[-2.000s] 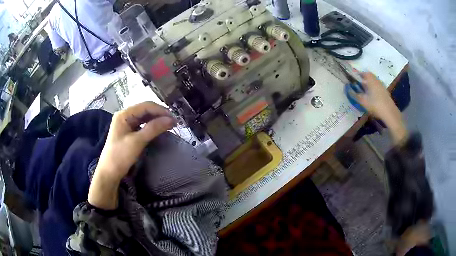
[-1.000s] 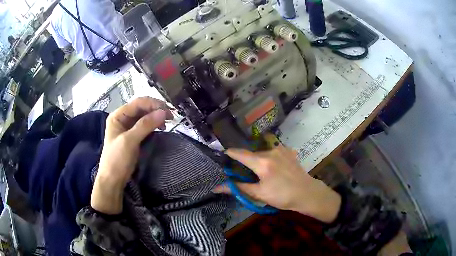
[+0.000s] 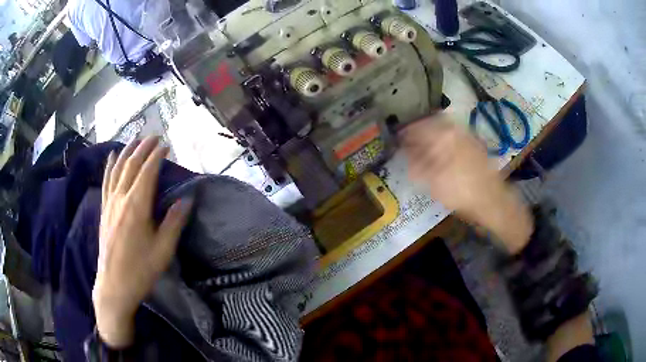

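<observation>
The grey fabric piece lies in front of the overlock machine, with a seam line across it and its striped side showing lower down. The navy garment is heaped at the left. My left hand lies spread over the navy and grey cloth; whether its fingers pinch any cloth is hard to tell. My right hand is blurred, above the table's front right of the machine; its fingers are unclear. The blue-handled scissors lie on the table at the right, closed, untouched.
Dark-handled scissors lie behind the blue pair. A yellow-framed opening is at the machine's front corner. A dark spool stands at the back. A ruler scale runs along the table's front edge. A person in a light shirt is at the upper left.
The blue scissors, held in my right hand at the grey fabric's edge, are now on the table at the right. My right hand has moved away; my left hand has moved left and spread its fingers.
</observation>
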